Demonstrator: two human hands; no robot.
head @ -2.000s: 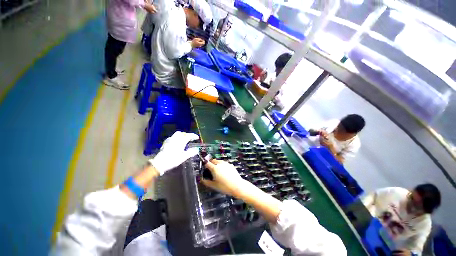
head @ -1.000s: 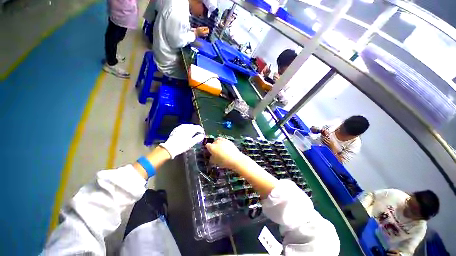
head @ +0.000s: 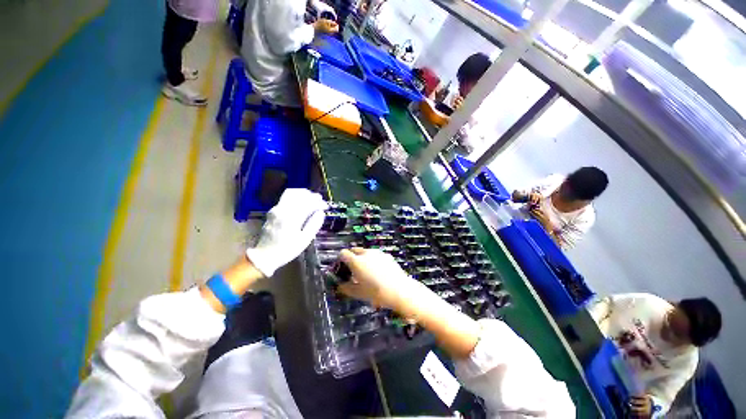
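Note:
A clear blister tray (head: 321,356) lies on the bench in front of me. Rows of circuit board assemblies (head: 425,237) fill its far and right parts; the near left slots look emptier. My left hand (head: 288,229), in a white glove with a blue wrist band (head: 222,291), is at the tray's far left corner; its fingertips are too blurred to tell whether they hold anything. My bare right hand (head: 372,277) is over the tray's left side, its fingers around a small black unit (head: 340,272), which they partly hide.
A white paper slip (head: 439,378) lies right of the tray's near edge. Beyond are an orange-and-white box (head: 331,108), blue bins (head: 544,266) and a metal post (head: 483,102). People sit across the belt; blue stools (head: 274,168) stand left.
My right hand has moved from the tray's far left corner toward me, apart from the left hand. My left hand has shifted slightly left. The whole view has shifted a little.

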